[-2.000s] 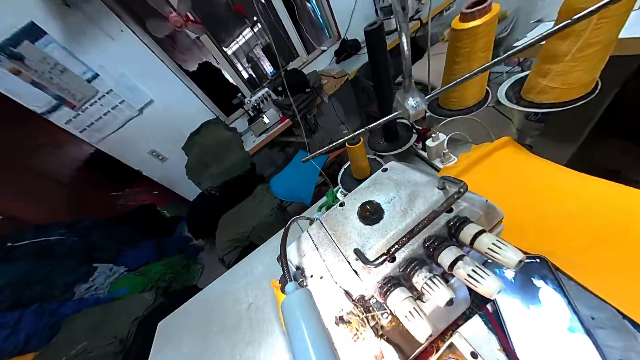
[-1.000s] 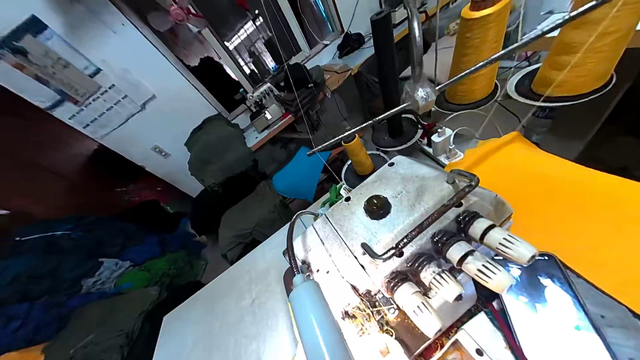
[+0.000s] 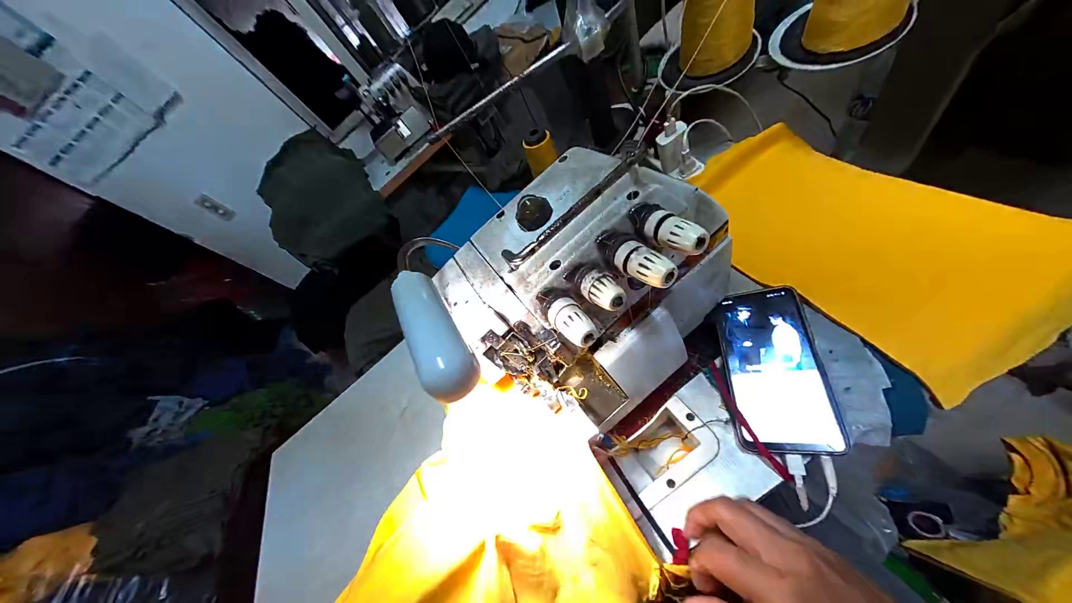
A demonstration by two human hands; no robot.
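Observation:
My right hand (image 3: 766,553) is at the bottom, right of centre, its fingers closed on the edge of yellow fabric (image 3: 502,553) beside a small red piece (image 3: 680,546). My left hand does not show. The fabric lies in front of an overlock sewing machine (image 3: 586,226), its upper part washed out by bright light near the needle area. Four white tension knobs (image 3: 649,264) run along the machine's front. A blue-grey lamp head (image 3: 434,335) hangs at the machine's left end.
A lit smartphone (image 3: 783,368) with a white cable lies right of the machine. Behind it drapes more yellow fabric (image 3: 904,251). Yellow thread cones (image 3: 718,38) stand at the back. The white tabletop (image 3: 343,477) extends to the left; dark cloth piles (image 3: 167,494) lie beyond its edge.
The view has moved down over the machine. My right hand and the yellow fabric at the machine's front now show; neither was in the earlier frames.

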